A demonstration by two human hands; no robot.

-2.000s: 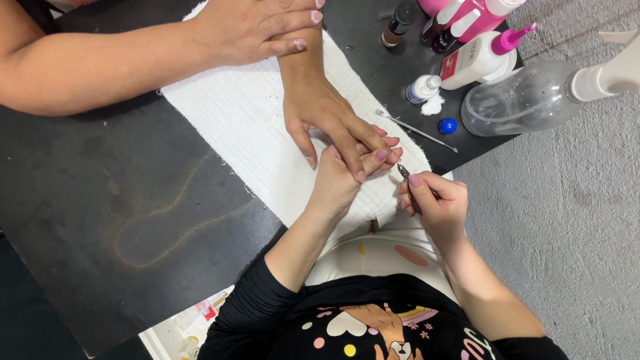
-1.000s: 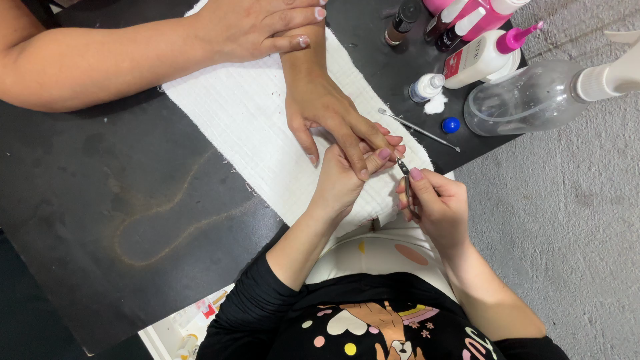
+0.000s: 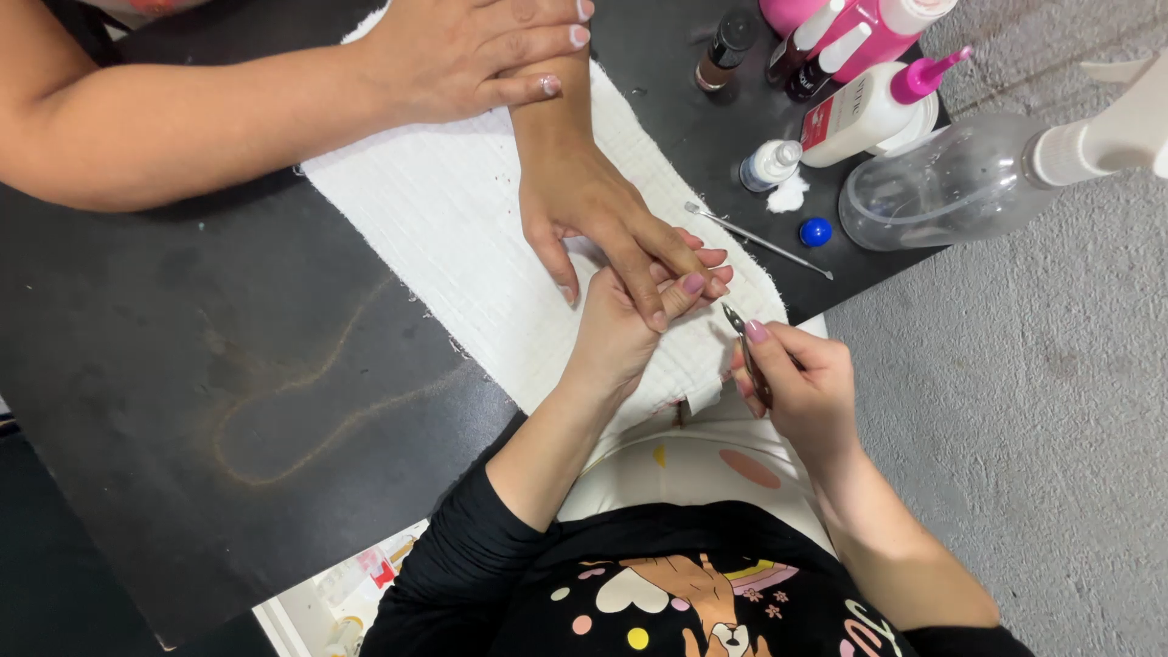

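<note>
My left hand holds the fingers of another person's hand from below, my thumb resting by one fingertip. That hand lies palm down over a white cloth towel. In my right hand is a metal cuticle nipper, its jaws just below and right of the held fingertips, apart from them. The person's other hand rests across their own wrist. A double-ended metal cuticle pusher lies across the towel's right edge and the black table.
On the black table stand a small white bottle by a cotton piece, a blue cap, a white bottle with pink nozzle, nail polish bottles and a clear spray bottle. An open drawer shows below the table's edge.
The nipper in my right hand was up against the held fingertip one second ago and now sits slightly away from it. My left hand keeps its hold on the fingers.
</note>
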